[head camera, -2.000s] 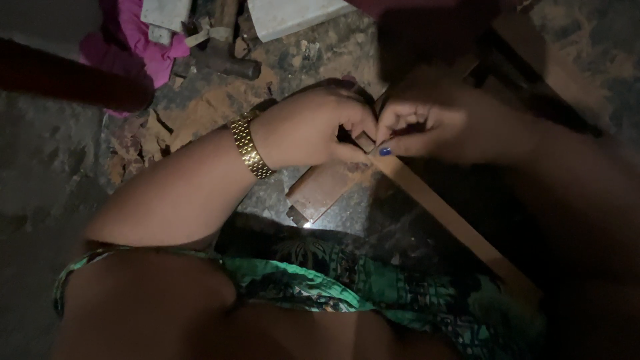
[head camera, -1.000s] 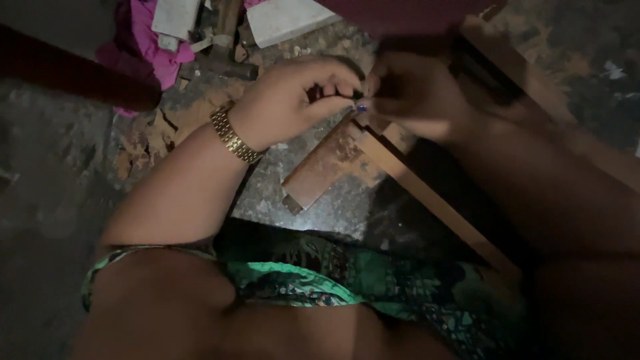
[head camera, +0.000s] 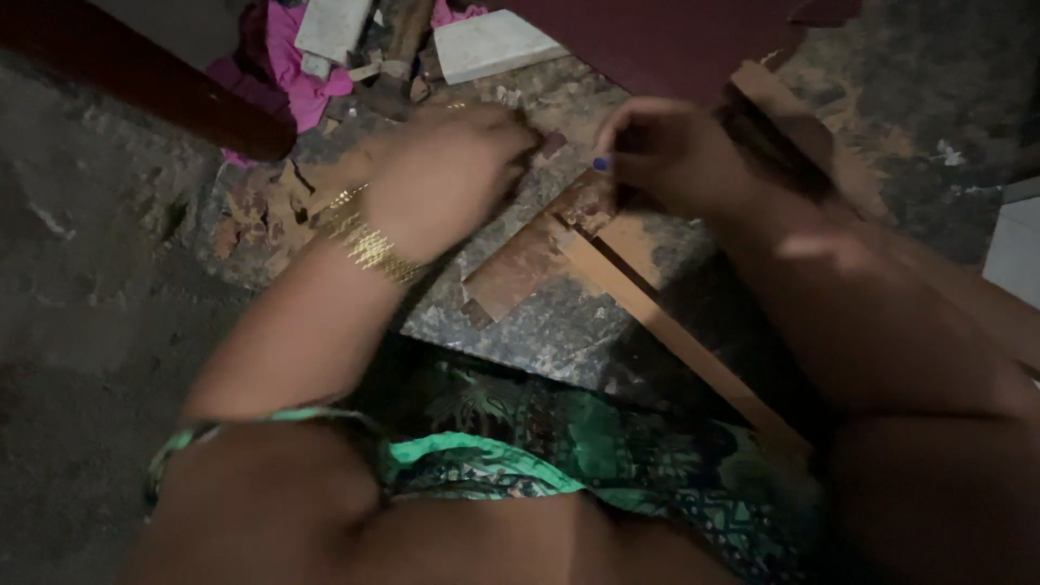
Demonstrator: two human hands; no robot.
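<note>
My left hand [head camera: 455, 179], blurred, hovers above the dusty work surface with its palm down; its fingertips are hard to see. My right hand [head camera: 666, 158] is at the upper end of a reddish-brown flat block [head camera: 520, 256], its thumb and fingers curled close together; whether anything small is between them cannot be told. A light wooden strip [head camera: 650, 309] runs from beside that block down to the lower right. A small dark reddish piece [head camera: 553, 145] lies between my hands.
Behind my left hand lie a hammer-like tool [head camera: 406, 41], pale flat blocks [head camera: 496, 45] and pink cloth [head camera: 284, 65]. A dark red pole [head camera: 162, 89] slants at upper left. Another wooden strip [head camera: 756, 81] lies past my right hand. Brown dust [head camera: 642, 244] covers parts of the surface.
My hands were together at the top of the block; now they are apart, my left hand having moved away to the left.
</note>
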